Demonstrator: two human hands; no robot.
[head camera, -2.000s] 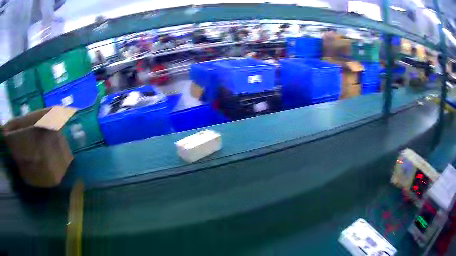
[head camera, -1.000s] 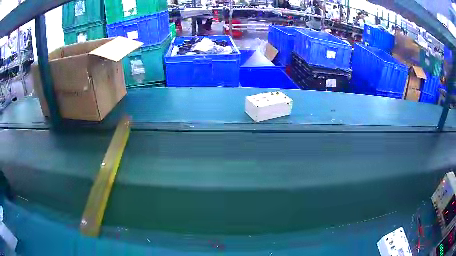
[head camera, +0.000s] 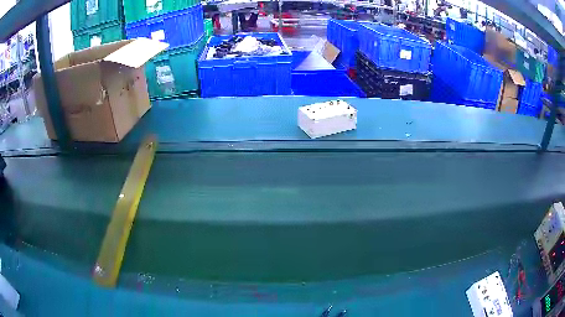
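Neither of my hands is in the picture. Nearest in front of me is the blue-green bench edge (head camera: 204, 303), with small dark tips (head camera: 333, 311) cut off by the bottom edge; I cannot tell what they are. A flat white test box (head camera: 489, 298) lies at the lower right. Beside it stand a cream meter (head camera: 551, 232) and a power supply (head camera: 551, 302) with green digits, both cut off by the right edge. Thin red clip leads (head camera: 520, 278) lie between them.
A yellow strip (head camera: 126, 213) lies across the dark green conveyor (head camera: 297, 186). On the raised ledge (head camera: 223, 124) stand a white socket box (head camera: 327, 119) and, left, an open carton (head camera: 93, 99) behind a post. Blue bins (head camera: 245, 74) and green bins stand behind. A pale object shows lower left.
The view has swung left from the instruments since two seconds ago, then shifted slightly. The small dark tips now show at the bottom edge.
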